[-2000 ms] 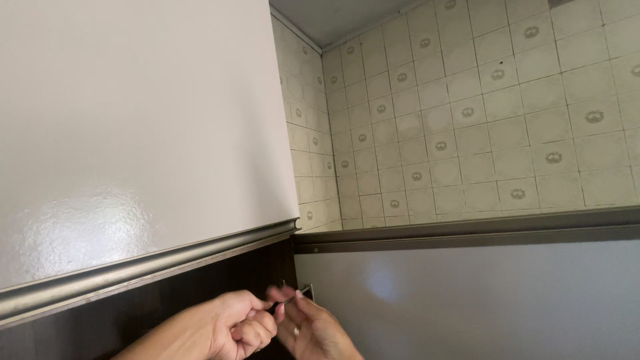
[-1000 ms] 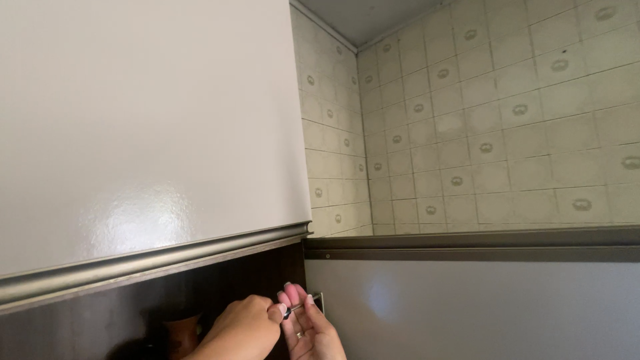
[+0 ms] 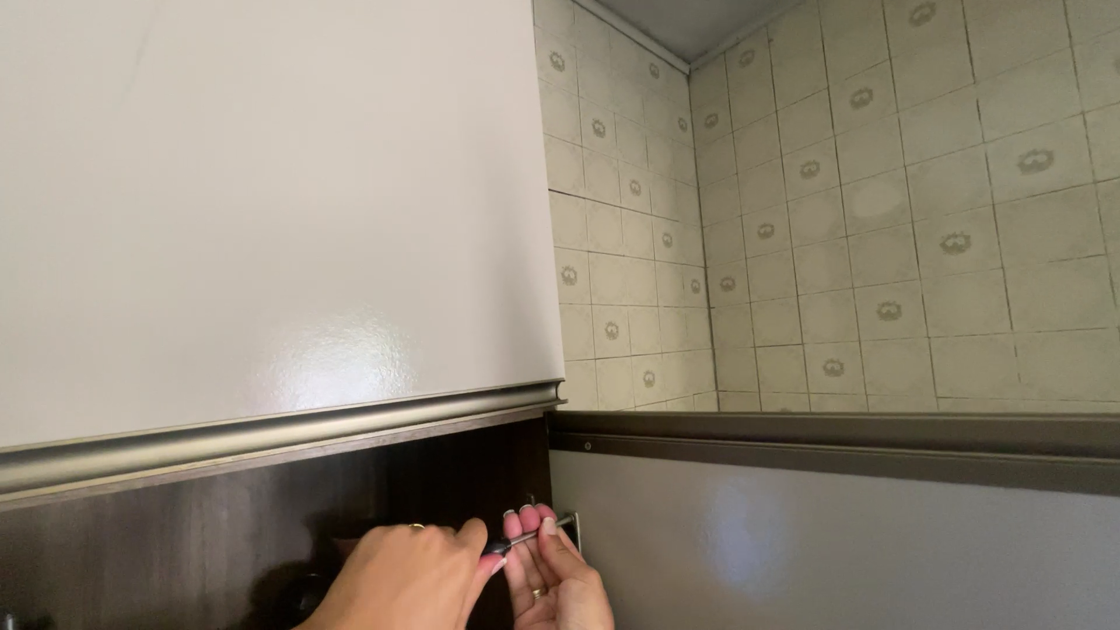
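Note:
My left hand [image 3: 407,573], wearing a ring, is closed around the black handle of a slim screwdriver [image 3: 496,547]. Its thin metal shaft [image 3: 531,534] slants up to the right, between the thumb and fingers of my right hand [image 3: 560,573]. That hand also wears a ring and has its palm towards me. The end of the shaft is close to a small metal hinge or bracket [image 3: 577,529] at the inner edge of a light cabinet door [image 3: 787,551]. Whether the tip touches a screw cannot be told.
A large glossy white cabinet door [image 3: 289,210] with a metal profile handle [image 3: 280,433] fills the upper left. Below it is a dark wooden cabinet interior [image 3: 175,542] with shadowed objects. A metal trim [image 3: 831,442] tops the right door, and patterned wall tiles [image 3: 831,254] rise behind.
My left hand has turned from a fist with its fingers showing to back upward. The screwdriver, blurred and mostly hidden two seconds ago, now shows clearly. The view has shifted slightly.

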